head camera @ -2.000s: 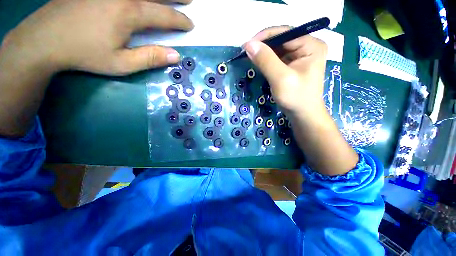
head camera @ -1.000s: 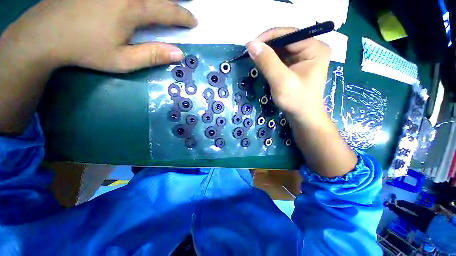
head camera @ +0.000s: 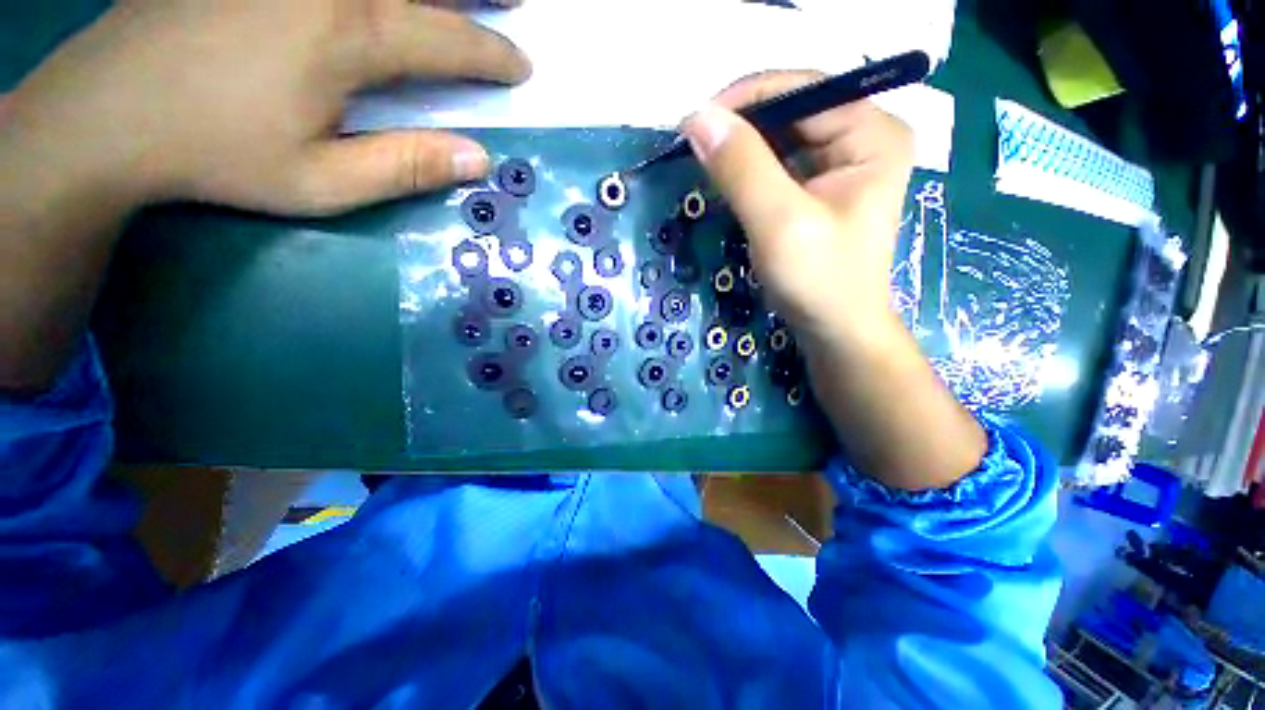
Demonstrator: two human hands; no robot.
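My right hand (head camera: 819, 208) holds black tweezers (head camera: 853, 86). Their tip touches or nearly touches a pale gold ring (head camera: 612, 190) on a black part in the top row. Black round parts (head camera: 502, 296) lie in rows on a clear film (head camera: 444, 402); several at the right carry gold-looking rings. My left hand (head camera: 278, 111) lies spread over a white strip (head camera: 624, 63), its thumb at the film's upper left corner. Whether the left fingers grip the strip cannot be told. My right hand hides part of the film's right side.
A clear sheet with scraps (head camera: 992, 305) lies right of my right hand. Farther right are a patterned strip (head camera: 1068, 160), a yellow note (head camera: 1079, 67) and another filled sheet (head camera: 1131, 361). The green mat (head camera: 250, 347) ends at the bench's front edge near my body.
The view has shifted slightly. Both hands keep nearly the same place, and the tweezers' tip stays by the same ring.
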